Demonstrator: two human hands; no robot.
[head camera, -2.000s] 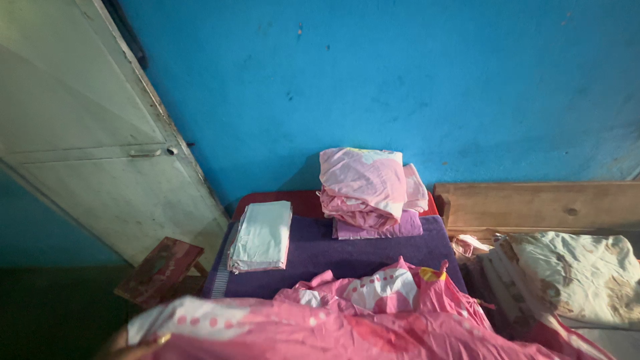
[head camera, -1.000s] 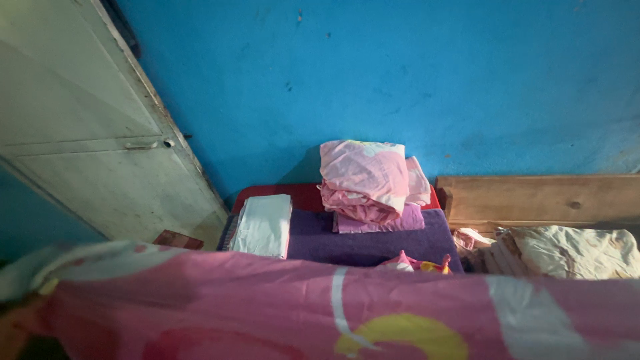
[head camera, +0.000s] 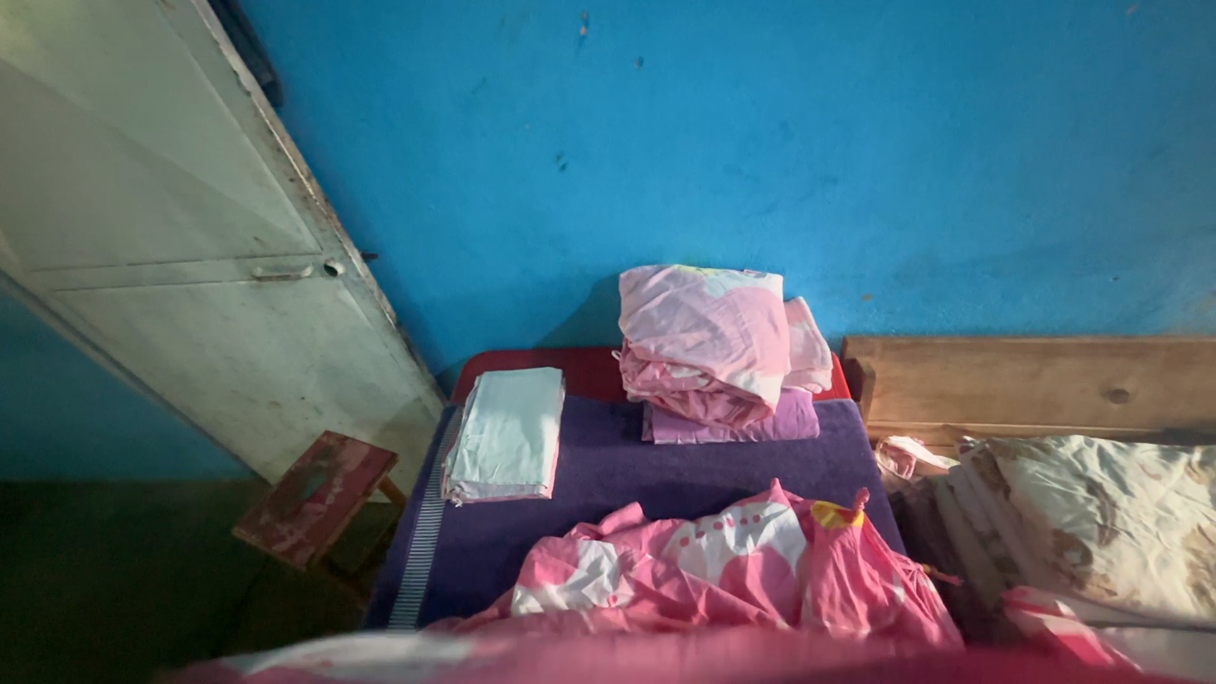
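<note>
A pink cloth with white and yellow print lies bunched over the front of a table covered with a purple towel. Its nearest part is blurred along the bottom edge of the view. Neither of my hands shows. At the table's back right, folded pink bedding rests on a folded purple cloth. A flat folded white cloth lies on the towel at the left.
A small red wooden stool stands left of the table, near a pale metal door. At right are a wooden headboard and a patterned pillow. A blue wall rises behind.
The pink cloth was raised across the lower view one second ago; it has dropped, and the towel and bunched part show again. The hand partly seen at lower left is out of view.
</note>
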